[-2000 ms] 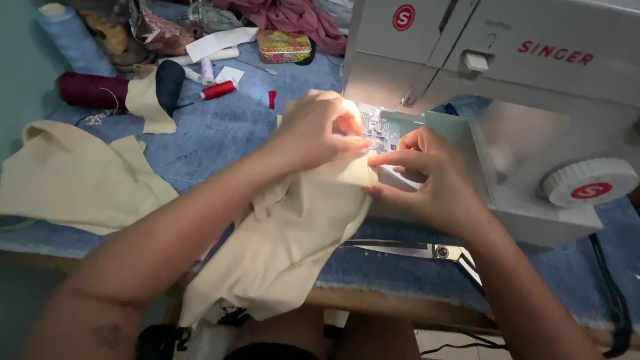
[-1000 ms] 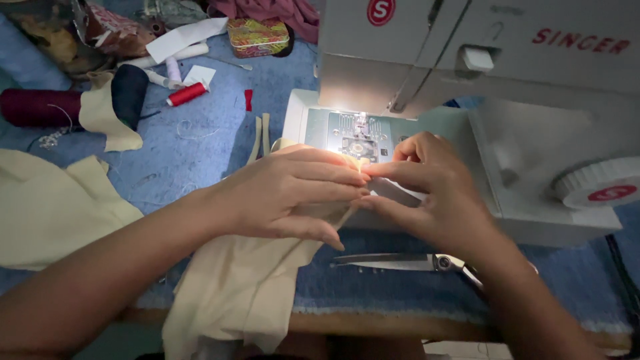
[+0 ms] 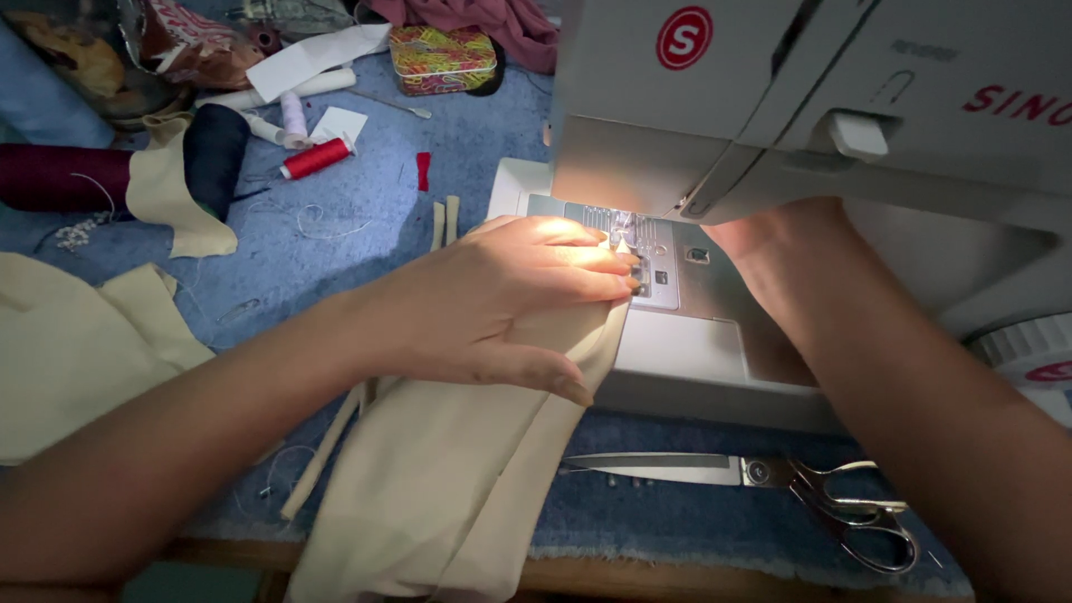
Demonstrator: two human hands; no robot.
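A cream fabric piece [image 3: 452,452] runs from the needle plate [image 3: 662,268] of a white Singer sewing machine [image 3: 653,167] down over the table edge. My left hand [image 3: 511,301] lies flat on its upper end, fingertips beside the presser foot area, holding it against the machine bed. My right forearm reaches up behind the machine's head; of my right hand [image 3: 775,222] only the part at the wrist shows, and its fingers are hidden. The lamp lights the left fingers. Narrow cream fabric strips [image 3: 322,456] show at the left of the piece.
Metal scissors [image 3: 754,471] lie in front of the machine on blue cloth [image 3: 653,519]. At the left are another cream piece [image 3: 75,352], a maroon thread cone [image 3: 63,177], a dark cone [image 3: 216,155] and a red spool [image 3: 318,157]. A patterned tin [image 3: 444,59] stands farther back.
My right hand has left the fabric edge beside my left hand and gone up behind the machine's head. My left hand now lies flatter on the fabric. The view has moved closer to the machine.
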